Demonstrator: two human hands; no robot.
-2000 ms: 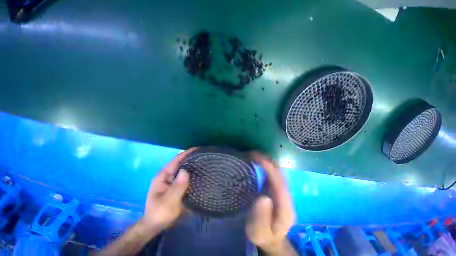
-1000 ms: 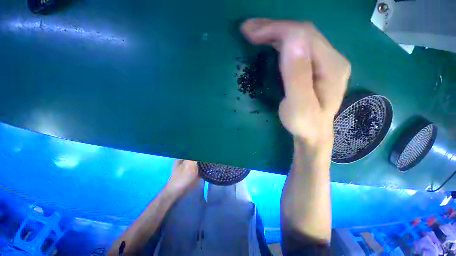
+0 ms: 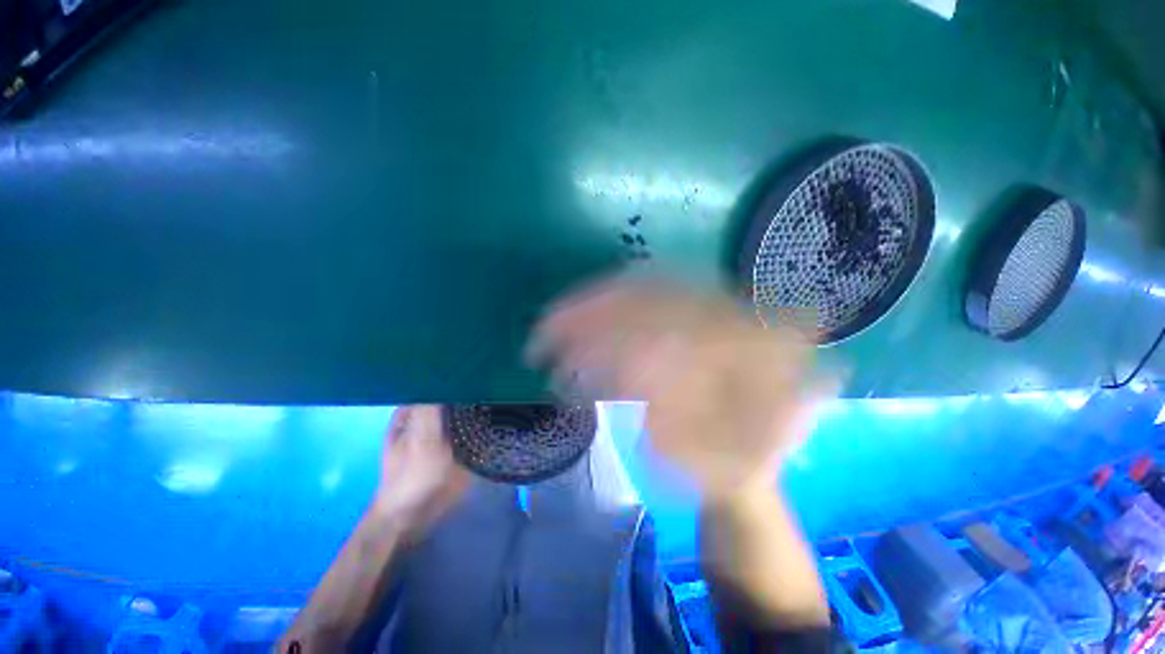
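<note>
My left hand (image 3: pixel 419 463) holds a round dark dish with many small holes (image 3: pixel 521 445) at the front edge of the green surface (image 3: pixel 319 294). My right hand (image 3: pixel 690 364) is bare and motion-blurred, over the surface's front edge to the right of that dish. Its fingers point left; whether they hold anything cannot be told. A few small black parts (image 3: pixel 634 238) lie on the surface behind it. A larger holed dish (image 3: pixel 843 240) on the right has a heap of small black parts in it, its lower rim close to my right hand.
A smaller holed dish (image 3: pixel 1032 266) stands tilted at the far right, with a thin black cord (image 3: pixel 1131 371) near it. A dark object (image 3: pixel 58 51) is at the upper left corner. Blue stools (image 3: pixel 859 594) stand on the blue floor below.
The loose black pile on the surface has shrunk to a few parts. My right hand has come back from the pile to the front edge. My left hand still holds its dish there.
</note>
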